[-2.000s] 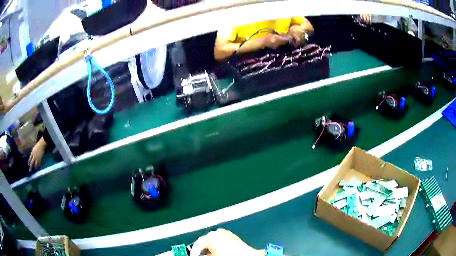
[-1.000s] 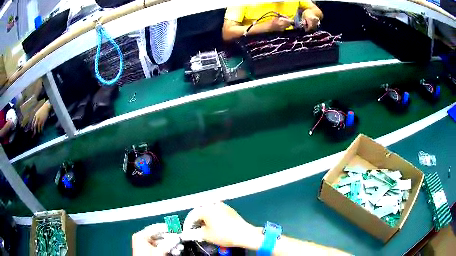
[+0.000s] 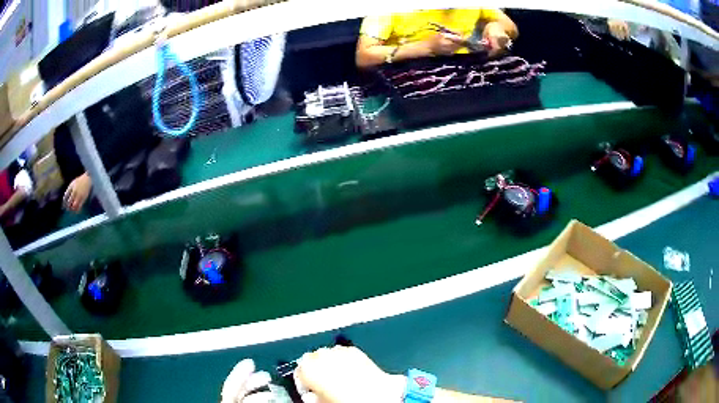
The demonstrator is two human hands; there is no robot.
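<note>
The black unit being assembled [image 3: 298,386] is low in the head view, mostly hidden by my hands and cut off by the bottom edge. Small silvery parts stick out at its upper left. My left hand [image 3: 246,382], with white-covered fingers, is at the unit's left side and holds it. My right hand [image 3: 339,375] comes in from the right with its fingers closed on the unit's top; a blue band is on the wrist. No green board can be made out between the hands.
A small carton of green boards [image 3: 117,379] stands left, a larger carton of white and green pieces [image 3: 545,340] right. A ribbed green panel [image 3: 692,323] lies beyond it. Several black units stand on the conveyor [image 3: 355,236] behind a white rail. A person in yellow works across it.
My right fingers have moved slightly down and left over the unit. The green board seen between my hands is no longer visible. The conveyor units have shifted left.
</note>
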